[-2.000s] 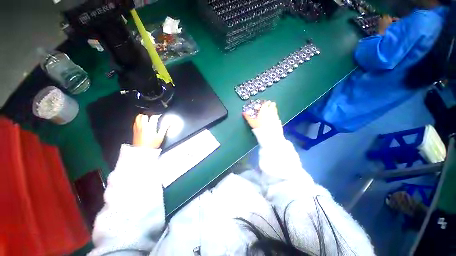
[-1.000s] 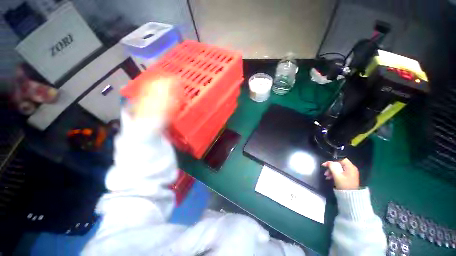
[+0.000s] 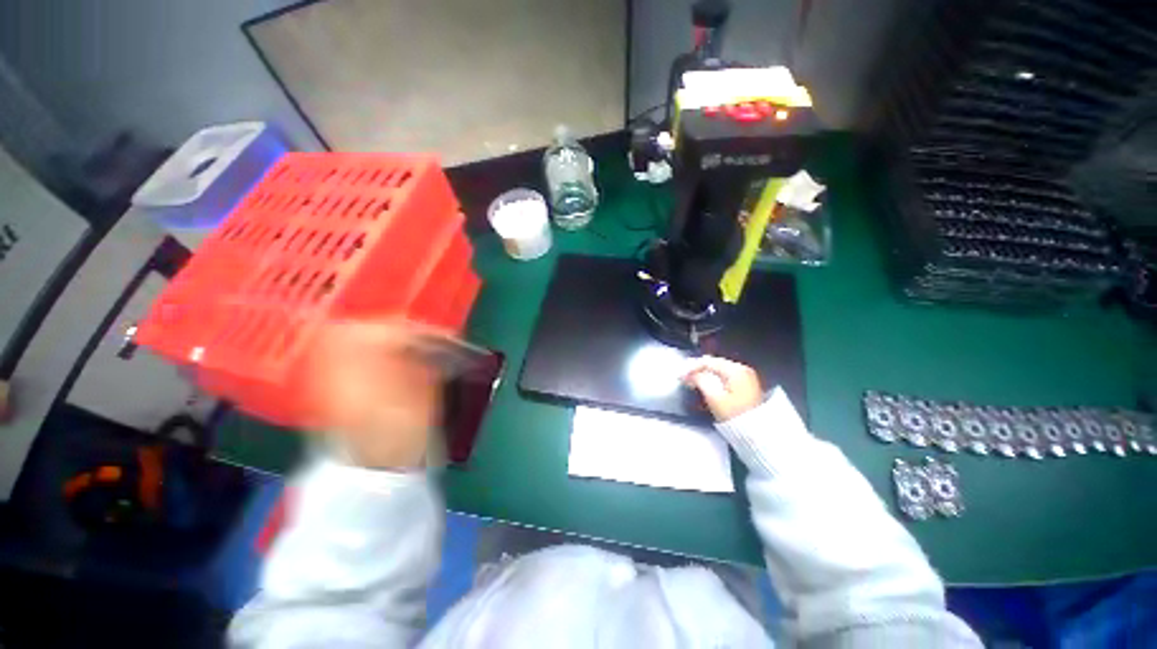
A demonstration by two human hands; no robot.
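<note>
My left hand (image 3: 381,393) is blurred in front of the red slotted crates (image 3: 305,254). A thin greyish flat shape shows at its fingers, too blurred to name. My right hand (image 3: 726,384) is over the black microscope base (image 3: 571,336), fingertips together just below the microscope's lens; whether they hold a small board cannot be told. The black microscope (image 3: 711,190) stands upright, with a bright light spot on its base. A long row of silvery circuit boards (image 3: 1002,429) lies on the green mat at right, with a short group (image 3: 928,488) in front of it.
A white paper slip (image 3: 650,449) lies at the base's front edge. A dark phone (image 3: 472,408) lies beside the crates. A white tub (image 3: 520,224) and clear bottle (image 3: 570,184) stand behind. Stacked black trays (image 3: 1015,216) stand back right. A plastic bag (image 3: 793,235) lies behind the microscope.
The view has swung left, then partly back. My left hand went from under the lens to the crates and is now lower in front of them. My right hand moved from the board row to the microscope.
</note>
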